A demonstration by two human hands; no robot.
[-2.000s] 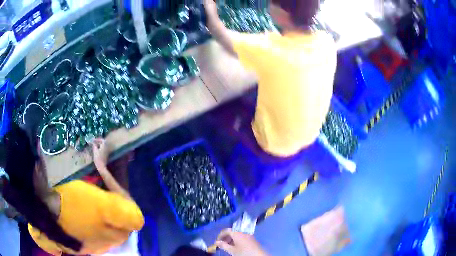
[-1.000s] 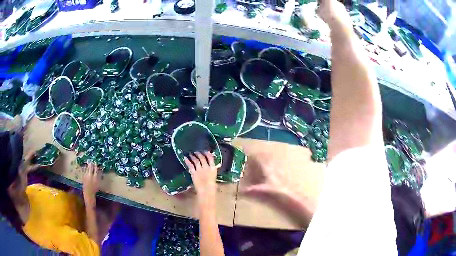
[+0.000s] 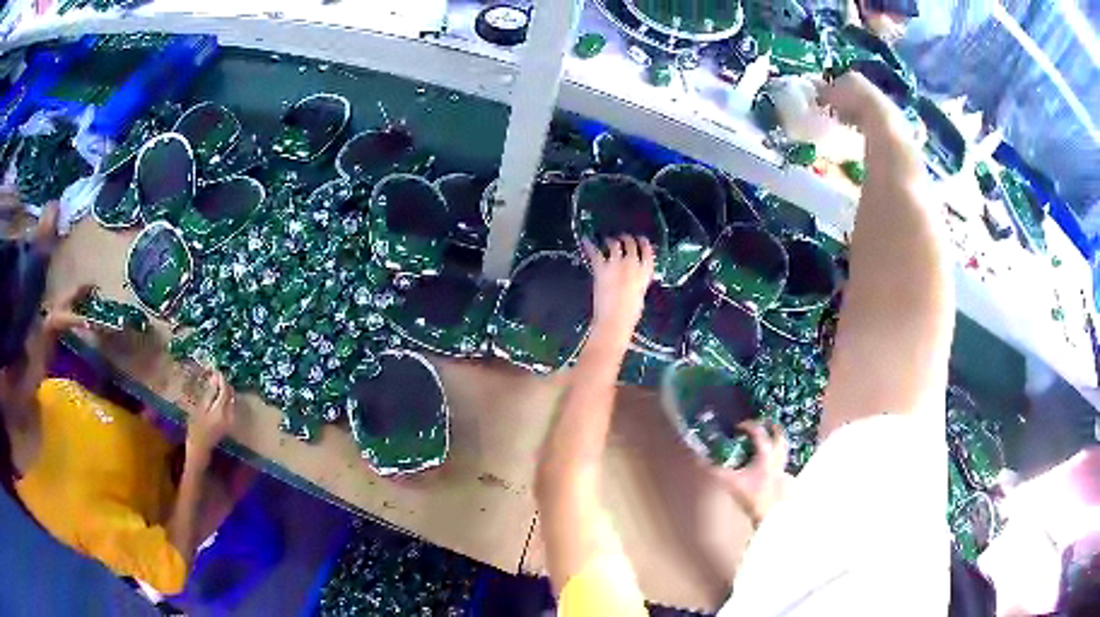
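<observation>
My right hand point(image 3: 850, 103) reaches over the white upper shelf at the right. Its arm, in a white sleeve, rises large from the lower right edge. The fingers are small and blurred beside a pale item point(image 3: 796, 106); whether they grip it cannot be told. My left hand is not visible. Below, a co-worker's yellow-sleeved arm ends in a hand point(image 3: 621, 271) on a black-and-green rimmed housing point(image 3: 618, 211). Another hand point(image 3: 762, 464), partly behind my sleeve, holds a blurred green housing point(image 3: 706, 404) over the cardboard.
Cardboard point(image 3: 477, 494) covers the bench front. A big heap of green-and-silver parts point(image 3: 284, 301) lies left of centre, with rimmed housings around it. A white post point(image 3: 531, 145) stands mid-bench. A person in yellow point(image 3: 97, 482) works at the left. Blue crates point(image 3: 145, 84) sit at the back left.
The view has turned from the floor to the bench. Since the second frame, my right hand has come fully into view. The co-worker's hand has moved back and right; the housing-holding hand has appeared.
</observation>
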